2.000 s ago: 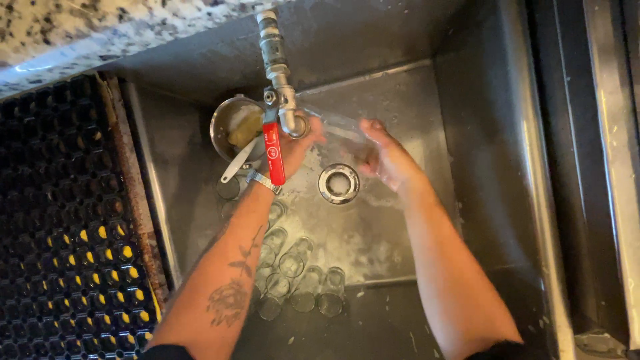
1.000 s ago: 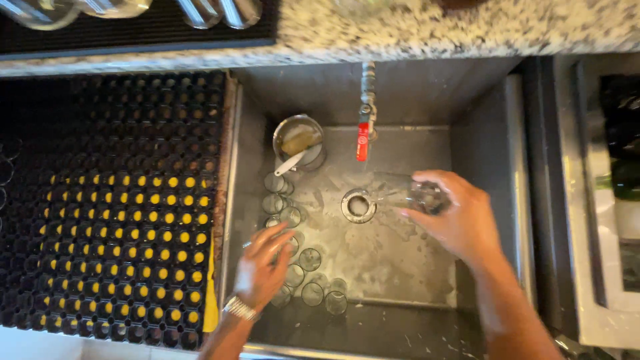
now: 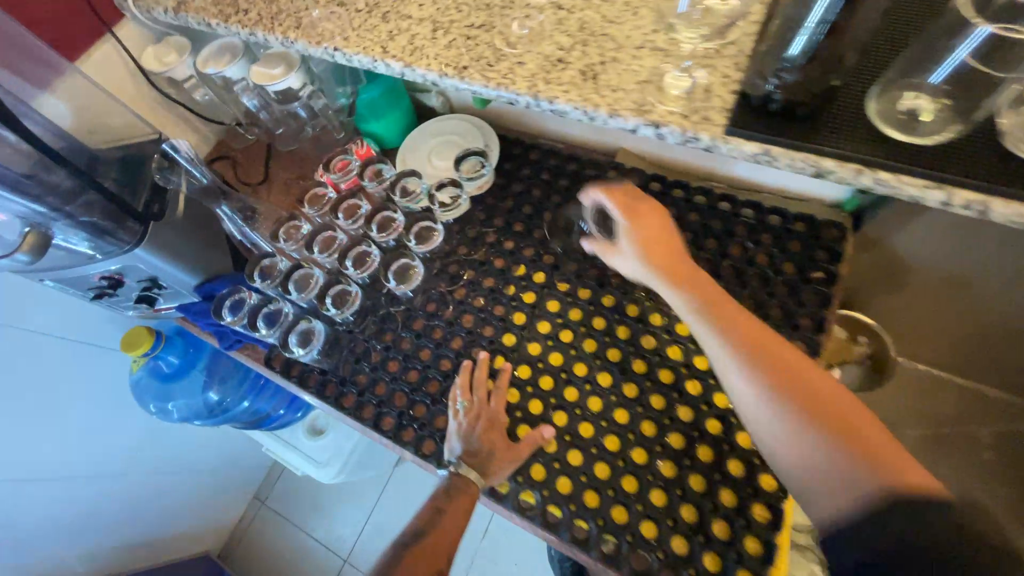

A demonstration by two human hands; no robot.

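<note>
My right hand (image 3: pixel 632 232) is closed around a clear glass (image 3: pixel 574 228), blurred, over the upper part of a black perforated rubber mat (image 3: pixel 624 376). Part of the glass is hidden by my fingers. My left hand (image 3: pixel 488 424), wearing a ring and a wristwatch, has its fingers spread over the mat near the front edge and holds nothing. Several small clear glasses (image 3: pixel 352 212) stand in rows at the mat's left end. A stack of white saucers (image 3: pixel 448 148) lies behind them.
A granite ledge (image 3: pixel 512 64) with glassware runs along the back. At the left are a grey machine (image 3: pixel 160 256), glass mugs (image 3: pixel 276 72) and a green container (image 3: pixel 384 108). A blue water jug (image 3: pixel 212 384) is below the counter edge. The steel sink (image 3: pixel 952 320) with a metal bowl (image 3: pixel 868 352) lies right.
The view has swung left from the sink to the mat. Both hands have moved from over the sink to over the mat, the right one with a glass.
</note>
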